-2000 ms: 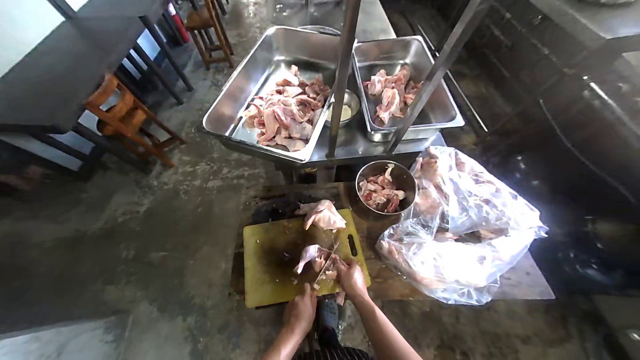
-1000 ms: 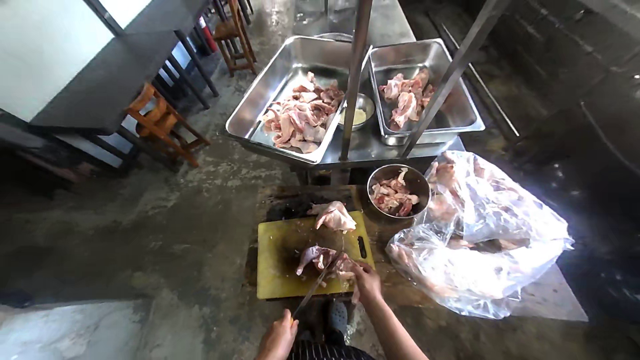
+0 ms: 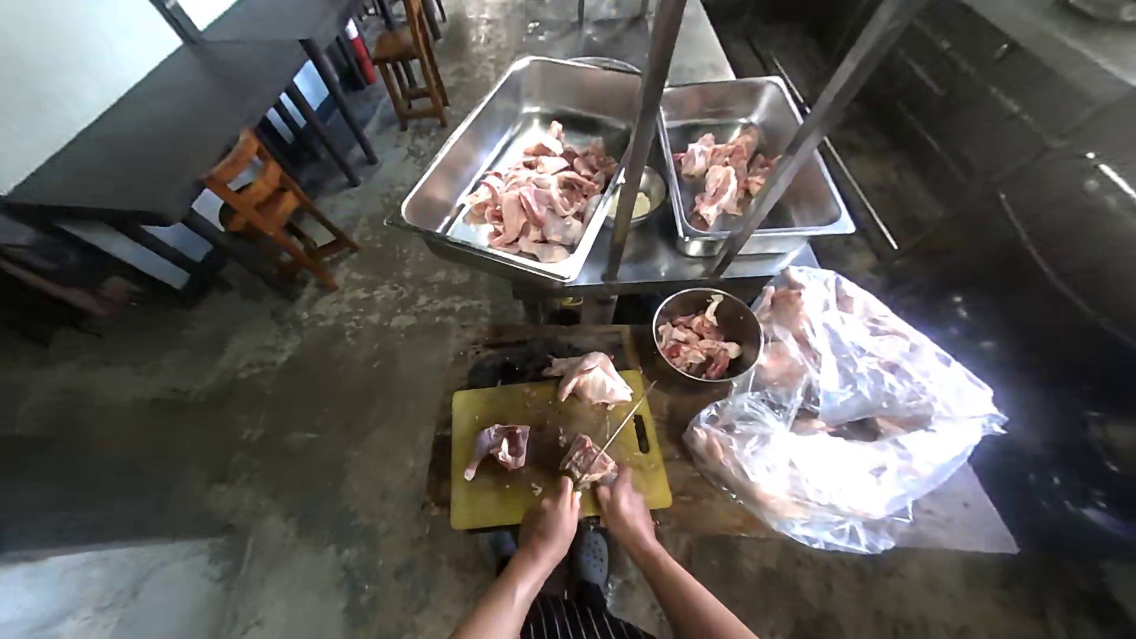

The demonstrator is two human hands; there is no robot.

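Observation:
My left hand (image 3: 549, 522) is closed on the handle of a knife (image 3: 625, 421), whose blade points up and right across a piece of raw chicken (image 3: 587, 459). That piece lies on a yellow cutting board (image 3: 479, 410), and my right hand (image 3: 625, 508) grips its lower right edge. Another cut chicken piece (image 3: 502, 446) rests at the left of the board. A larger chicken piece (image 3: 593, 379) sits at the board's top edge. Just beyond the board's upper right corner stands a round steel bowl (image 3: 753, 314) of raw chicken pieces.
A clear plastic bag (image 3: 852, 408) of raw chicken lies at the right. Beyond the board, a large steel pan (image 3: 453, 160) and a smaller steel pan (image 3: 821, 191) hold chicken pieces on a metal table, behind slanting metal posts (image 3: 645, 133). A wooden chair (image 3: 266, 204) stands at the left.
The chicken in front of me, one mass a second ago, now lies as two separate pieces, one at the board's left. My left hand and the knife have moved up onto the right piece.

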